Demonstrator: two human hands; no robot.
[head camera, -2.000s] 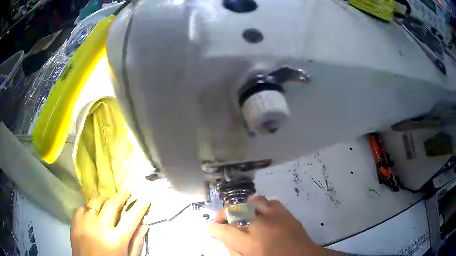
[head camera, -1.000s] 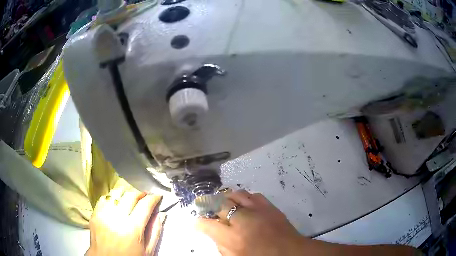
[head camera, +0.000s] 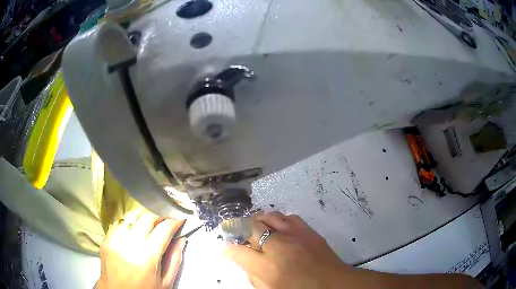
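Observation:
The olive-khaki fabric piece (head camera: 73, 189) lies folded at the left and runs to my left fingers, brightly lit. My left hand (head camera: 138, 248) is closed on its edge, left of the needle area. My right hand (head camera: 291, 248), with a ring, is just right of the lower tension dial (head camera: 236, 227); its fingertips are hidden behind the dial or lost in glare, so its hold cannot be told. The off-white machine head (head camera: 317, 101) covers the middle. Needle and presser foot are not clearly visible.
A white ribbed knob (head camera: 213, 115) with a metal lever is on the head. A yellow lamp cover (head camera: 45, 141) stands at the left. Orange and black snips (head camera: 420, 158) lie on the bed at the right. A printed scale (head camera: 472, 257) marks the table's right edge.
Since the first frame the view has shifted, so the machine head shows further left. My left hand has come closer to the right hand, and less of the fabric shows. Little differs since the second frame.

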